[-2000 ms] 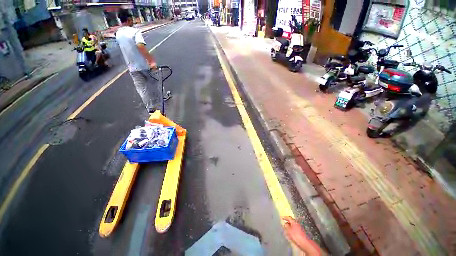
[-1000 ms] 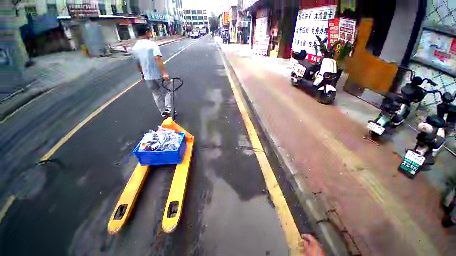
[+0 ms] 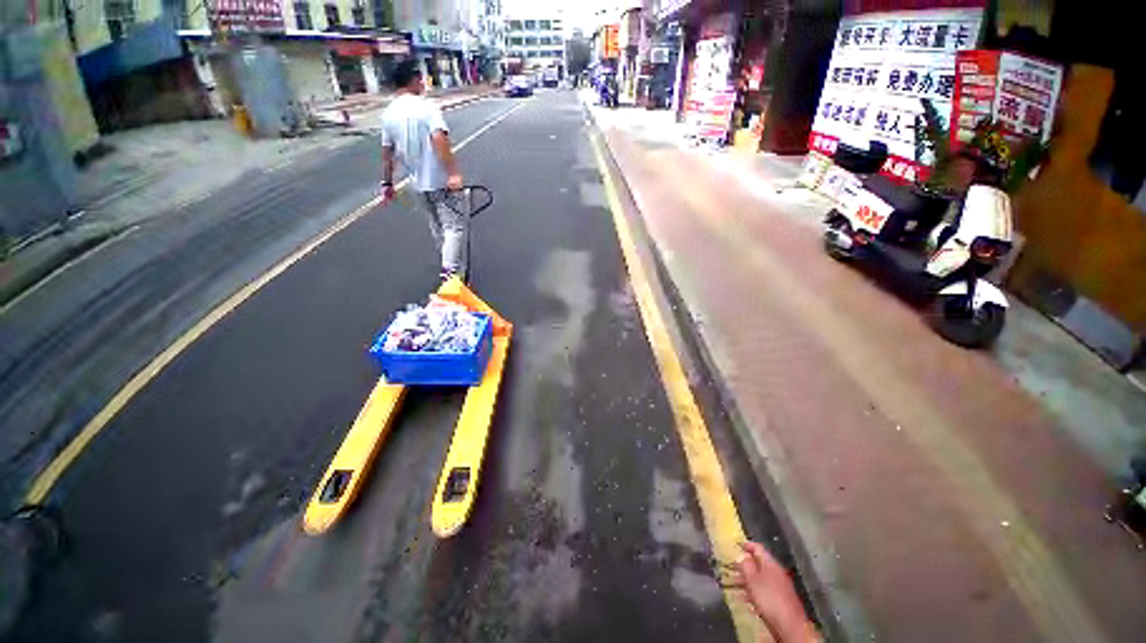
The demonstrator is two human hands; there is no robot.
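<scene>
A yellow-orange hand pallet truck [image 3: 470, 433] is on the road ahead, its two forks pointing back towards me. A blue crate [image 3: 434, 367] sits across the forks near the truck's head. Clear bagged parts [image 3: 431, 328] are heaped in it. A person [image 3: 419, 157] in a light top walks ahead and holds the truck's black handle [image 3: 473, 201]. My right hand [image 3: 772, 590] is at the bottom edge, partly cut off and blurred, away from the truck; its finger state is unclear. My left hand is out of the picture.
A yellow line [image 3: 680, 399] and a kerb [image 3: 735, 440] run along the right of the road. A white and black scooter [image 3: 927, 245] stands on the reddish pavement [image 3: 867, 415] near signboards [image 3: 895, 78]. Shops line the far left, and a dark car [image 3: 518, 86] is far ahead.
The person and truck have moved on along the street, appearing further right and slightly smaller. The nearer parked scooters have mostly passed out of view. My right hand shows more than one second ago.
</scene>
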